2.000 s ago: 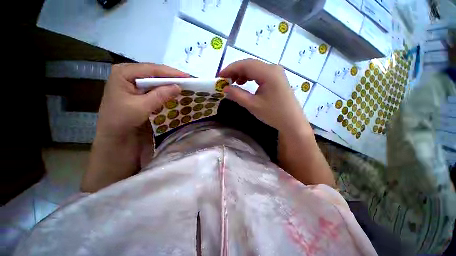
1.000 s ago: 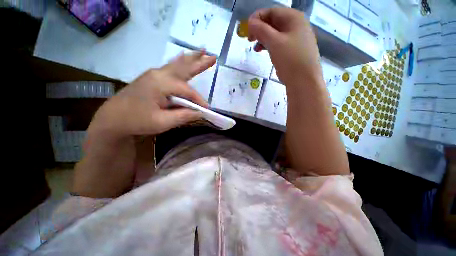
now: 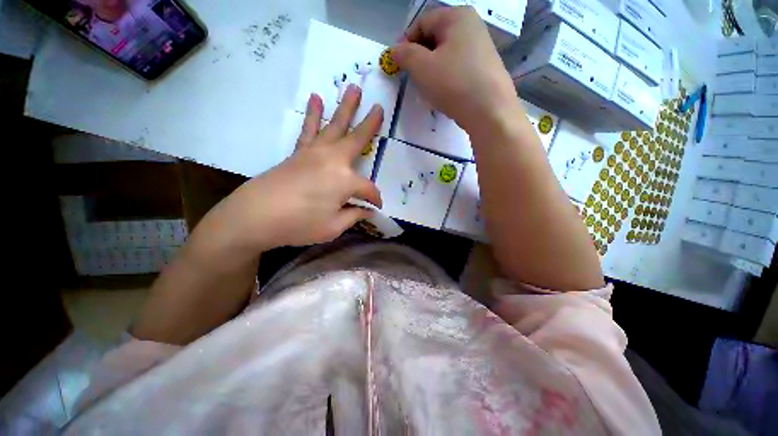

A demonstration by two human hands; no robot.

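Note:
My left hand (image 3: 299,196) holds the folded sticker sheet (image 3: 380,223) low between thumb and fingers. Its other fingers are spread over the lower part of a white earbud box (image 3: 328,53). My right hand (image 3: 456,64) is curled, with its fingertips touching the right edge of a round gold sticker (image 3: 389,61) at that box's top right corner. Whether the sticker lies fully flat is hard to tell. Other earbud boxes (image 3: 414,189) with gold discs lie beside and below, some partly hidden by my hands.
A lit smartphone (image 3: 136,34) lies at the upper left. Stacked white boxes (image 3: 584,64) stand right of my right hand. Spare sticker sheets (image 3: 635,183) and a blue tool (image 3: 701,115) lie at right, with more white boxes (image 3: 734,153) beyond. Boxes in a container (image 3: 128,230) are below left.
My right hand has left the sheet with a gold sticker and moved up to the box corner. My left hand has moved up and right, its fingers now spread. The second person's sleeve is gone.

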